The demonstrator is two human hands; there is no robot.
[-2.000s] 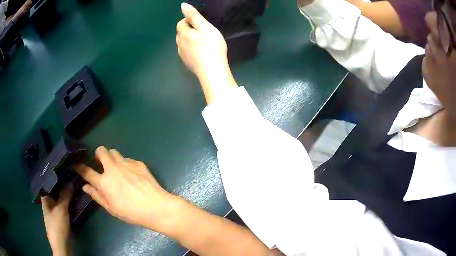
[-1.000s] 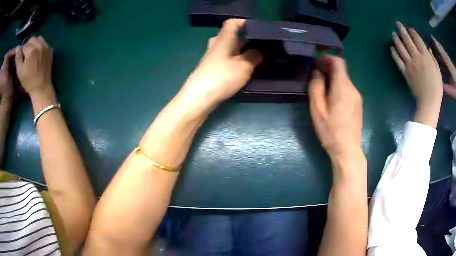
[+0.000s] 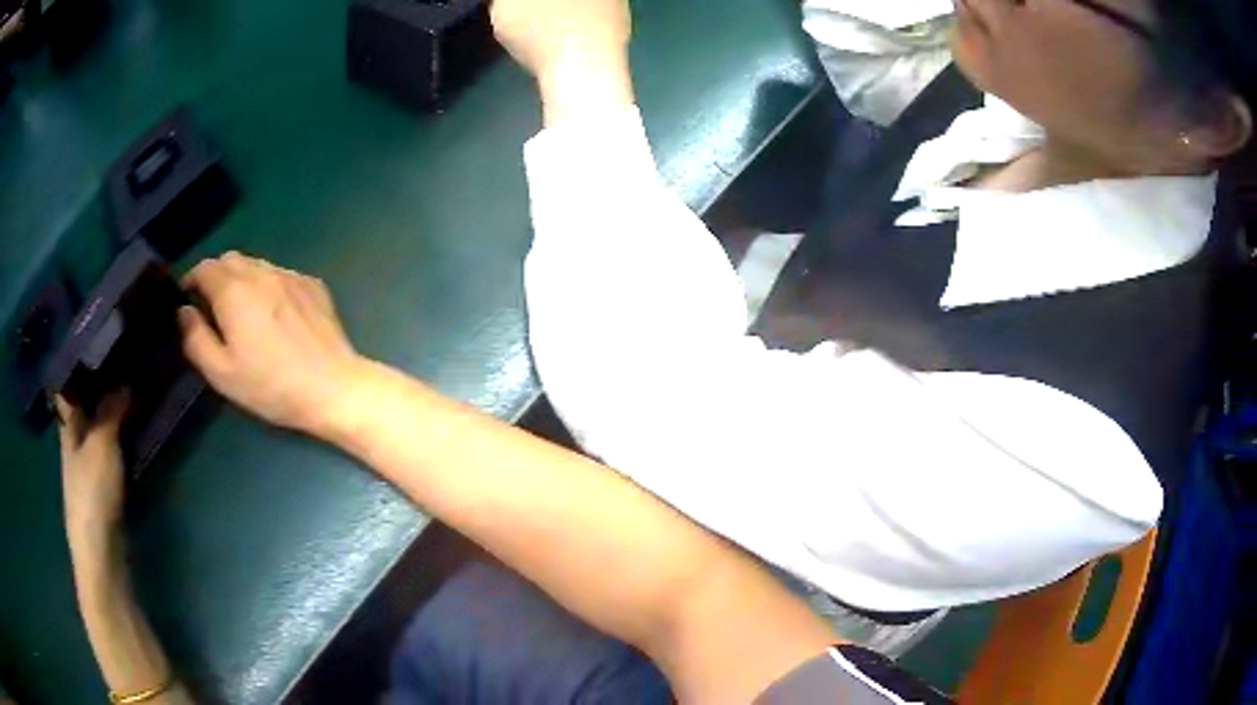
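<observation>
A black retail box [image 3: 163,400] stands on the green table at the left of the view, with its dark lid panel [image 3: 104,320] raised and small pale lettering on it. My left hand [image 3: 94,427], with a gold bracelet on the wrist, holds the near left side of the box; its fingertips are partly hidden by the box and lid. My right hand [image 3: 269,338] is at the opposite side, its fingers curled against the box edge. The inside of the box is too dark to make out.
Two black boxes stand beyond my hands, one with a ring-shaped recess [image 3: 152,163], one partly hidden [image 3: 48,324]. A person in white sleeves and dark vest sits at right, one hand [image 3: 565,30] beside another black box [image 3: 414,55]. An orange chair [image 3: 1103,620] is lower right.
The view has swung right and tilted since one second ago, so my hands and the box now appear at the left. Both hands are still at the box, and its lid is still raised.
</observation>
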